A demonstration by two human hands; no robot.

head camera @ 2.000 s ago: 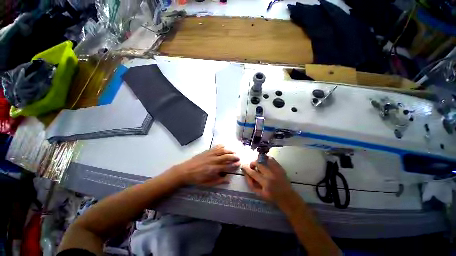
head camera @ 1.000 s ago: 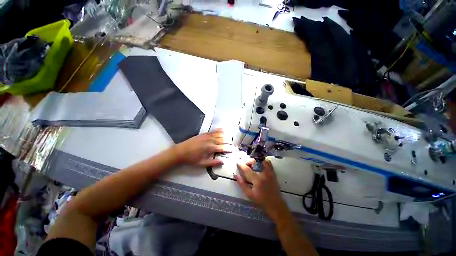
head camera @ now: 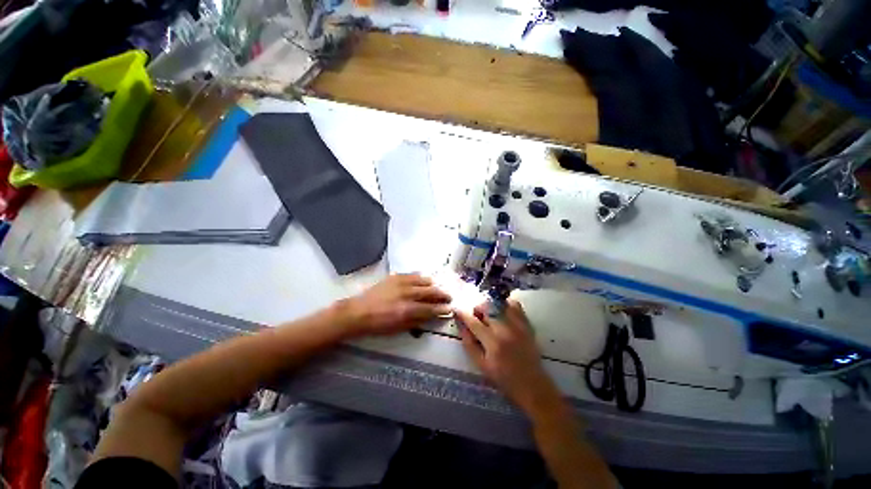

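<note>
A light grey cut piece (head camera: 408, 205) lies on the white table, running from behind my left hand towards the back. My left hand (head camera: 401, 304) lies flat on its near end, left of the needle area. My right hand (head camera: 501, 346) is at the presser foot (head camera: 497, 291), fingertips close to my left fingertips. Glare hides the fabric edge there; I cannot tell if my right fingers pinch it. The white sewing machine (head camera: 659, 234) with a blue stripe stands at right. A layered light grey stack (head camera: 181, 215) and dark grey pieces (head camera: 320, 191) lie at left.
Black-handled scissors (head camera: 616, 371) lie on the bed below the machine arm. A yellow-green basket (head camera: 119, 143) with a dark bag stands at far left. A brown board (head camera: 458, 81) and dark fabric (head camera: 635, 95) lie behind. Pale fabric (head camera: 315, 447) hangs below the table edge.
Since a second ago, the light grey piece's far end has swung left, towards the dark pieces. My left hand has moved slightly right and down, closer to my right hand. The view has shifted a little.
</note>
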